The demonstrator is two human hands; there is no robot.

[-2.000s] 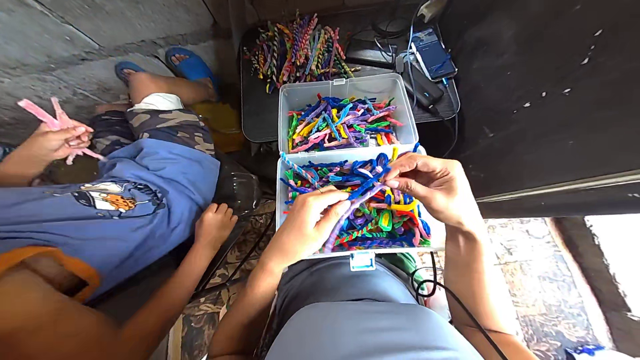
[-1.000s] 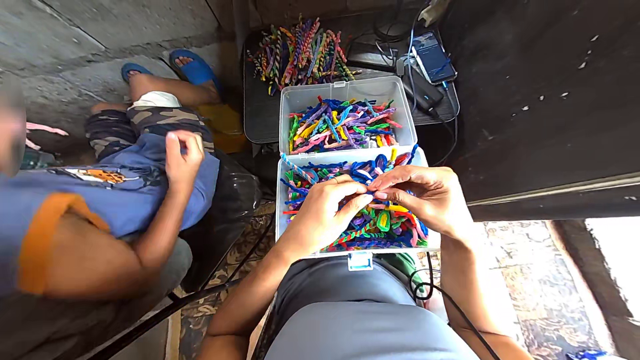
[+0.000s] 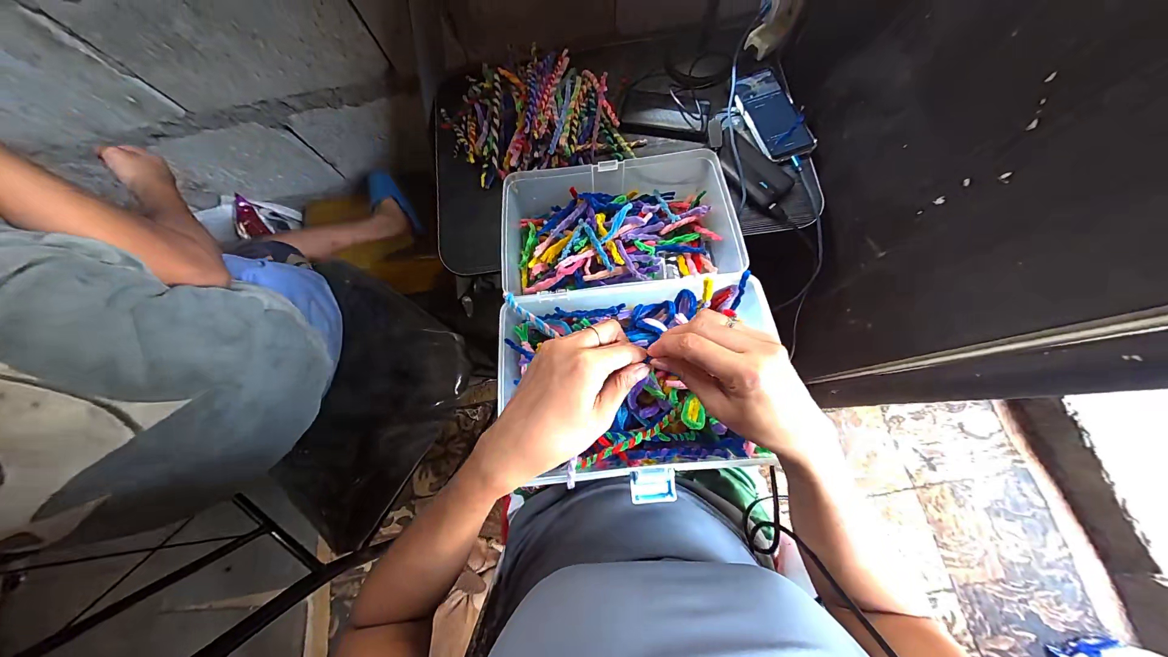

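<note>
An open clear plastic case (image 3: 507,401) rests on my lap, both halves full of colourful twisted pipe-cleaner pieces (image 3: 602,237). Over its near half, my left hand (image 3: 570,392) and my right hand (image 3: 739,374) meet fingertip to fingertip. Thumbs and forefingers are pinched around something small, mostly hidden by the fingers; a pipe cleaner there is likely but its colour cannot be told. A pale lilac pipe cleaner (image 3: 572,472) hangs at the case's front edge under my left wrist. Blue loops (image 3: 671,310) lie just beyond my fingertips.
Behind the case, a dark stand (image 3: 465,242) holds a bundle of striped twisted pipe cleaners (image 3: 543,114), a smartphone (image 3: 776,114), a power bank (image 3: 756,169) and cables. A person in grey (image 3: 182,365) is close on the left. A dark panel (image 3: 958,201) stands at right.
The long lilac and blue strands seen between my hands two seconds ago no longer show there. At left, the person in blue is now largely hidden behind a grey-clad person.
</note>
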